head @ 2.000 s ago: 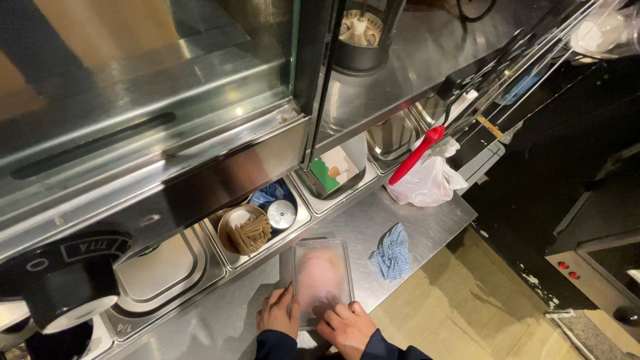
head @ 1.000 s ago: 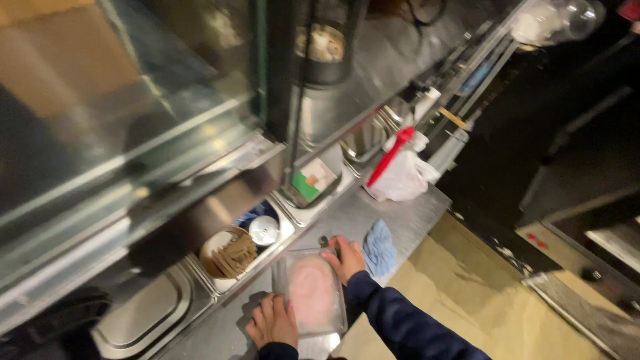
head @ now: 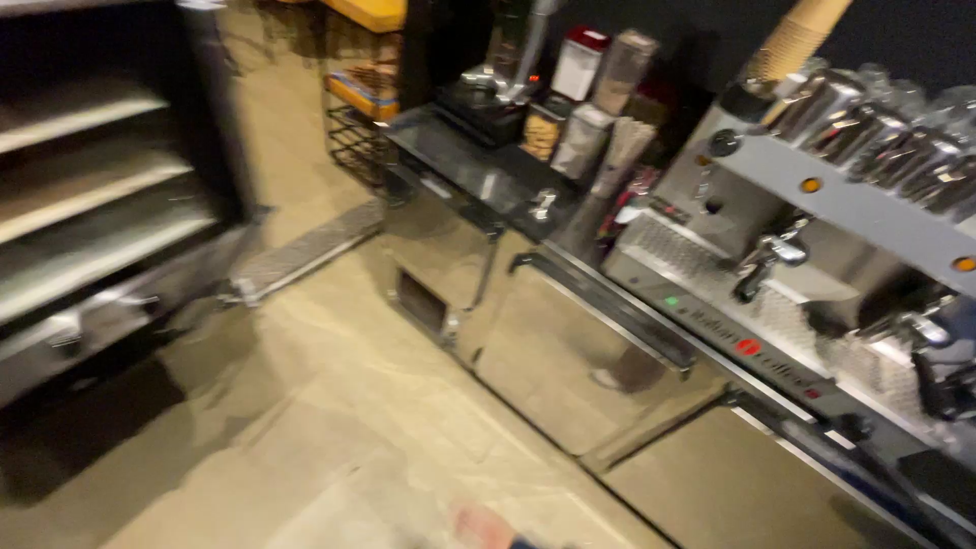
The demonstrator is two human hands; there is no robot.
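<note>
At the bottom edge, a small, blurred part of what looks like my right hand [head: 482, 524] shows beside a dark blue cuff. Its fingers cannot be made out, nor whether it holds anything. It appears over the pale floor [head: 358, 427], left of the steel cabinet fronts. My left hand is out of view, and so is the clear tub with pink contents.
An espresso machine [head: 724, 305] with portafilters stands on the right counter, metal pitchers [head: 823, 103] and stacked paper cups [head: 801, 34] on top. Left of it are a grinder [head: 488, 99] and dispensers [head: 579, 65]. Steel cabinet doors [head: 564, 366] run below. Open shelving [head: 91, 175] stands left.
The view has swung from the prep counter to the floor and espresso machine. Both hands were at the clear tub earlier; now only part of one shows, and the tub has left view.
</note>
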